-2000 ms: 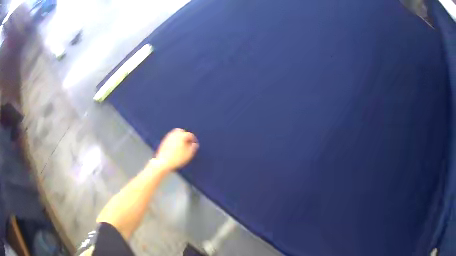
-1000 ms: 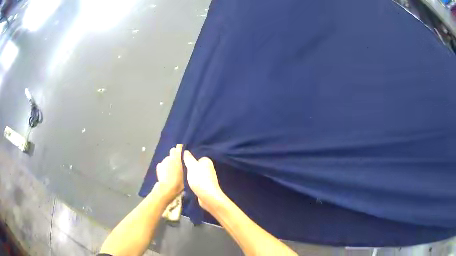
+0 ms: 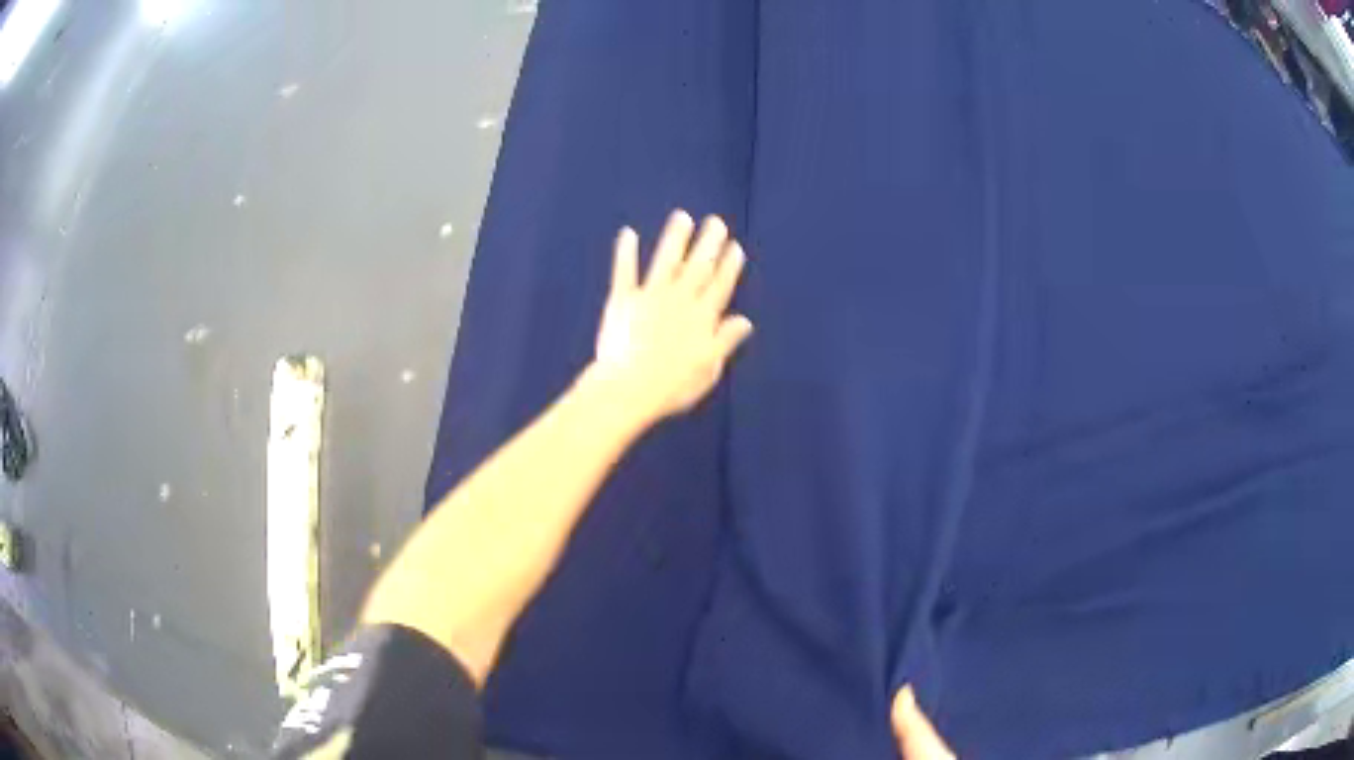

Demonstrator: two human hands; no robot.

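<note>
Navy fabric (image 3: 1129, 297) covers the middle and right of the grey table. An upper ply lies folded back, its edge running up and down near the middle, with a lower navy ply (image 3: 594, 119) showing to its left. My left hand (image 3: 668, 319) lies flat on the lower ply, fingers spread, fingertips at that edge. My right hand (image 3: 918, 728) is cut off by the bottom edge; only a thumb or finger shows, where folds in the upper ply gather. Whether it grips the cloth is hidden. A pale metal bar weight (image 3: 296, 520) lies on the table, left of the fabric.
The grey table (image 3: 357, 193) has small pale specks. A dark cord or small tool (image 3: 12, 431) and a pale yellowish block (image 3: 9, 546) sit at the far left edge. Floor (image 3: 74, 683) shows at the bottom left. Blurred dark items are at the top right.
Both hands were together at the fabric corner; my left hand has moved up and opened flat, my right hand down to the bottom edge. The upper ply's edge has shifted right. The bar now lies left of the cloth.
</note>
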